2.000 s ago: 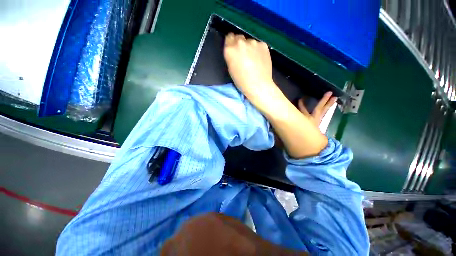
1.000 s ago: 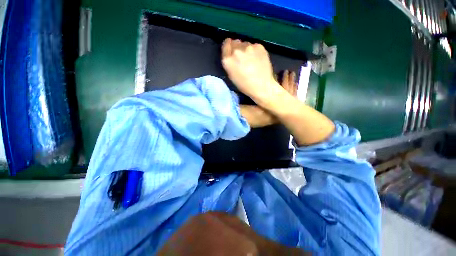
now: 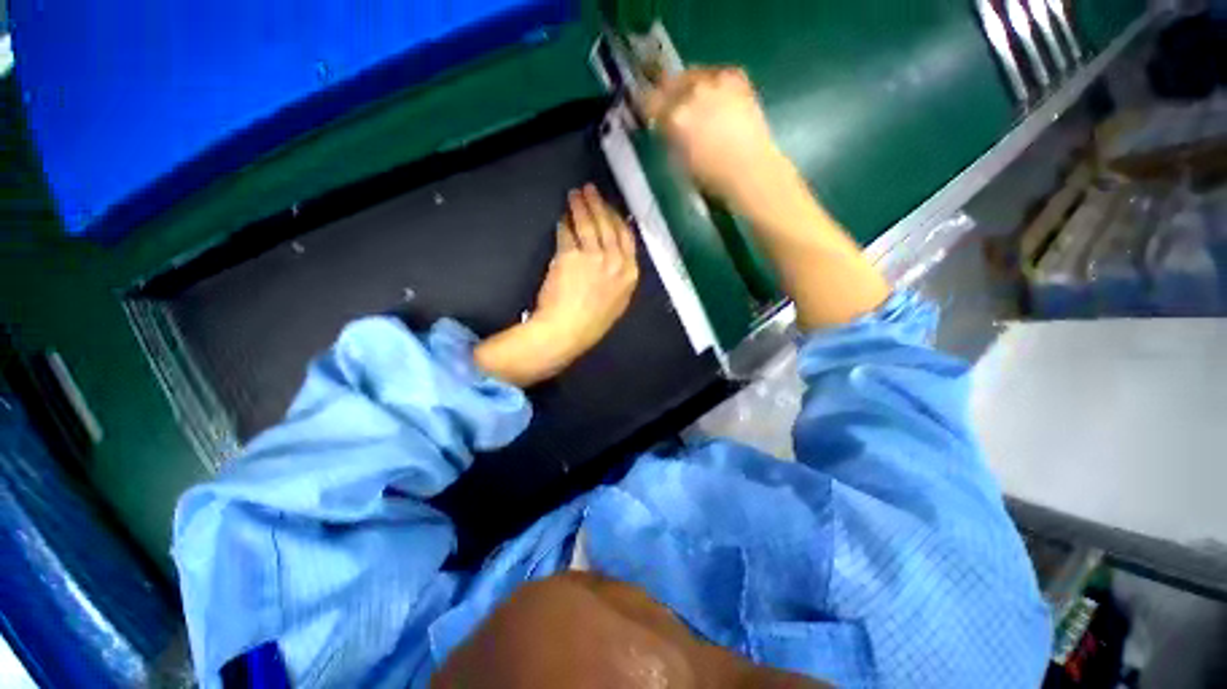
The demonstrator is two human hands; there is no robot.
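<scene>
A flat black sheet-metal panel (image 3: 363, 269) lies on the green bench in front of me, with a few small dots on it and a white strip (image 3: 666, 256) along its right edge. My left hand (image 3: 592, 276) rests flat on the panel near that strip, fingers together, with nothing seen in it. My right hand (image 3: 707, 121) is a closed, blurred fist beyond the panel's upper right corner, over a silver metal bracket (image 3: 612, 65). Whether it holds anything cannot be told.
A large bright blue cover (image 3: 256, 94) lies behind the panel at the upper left. A blue piece in shiny wrap (image 3: 67, 565) is at the lower left. Clear plastic (image 3: 767, 411) hangs by the bench edge. A white surface (image 3: 1117, 431) is at the right.
My view has turned and shifted right. My right hand has moved from over the black panel to the bracket beyond its corner. My arms no longer cross; my left hand stays by the white-strip edge.
</scene>
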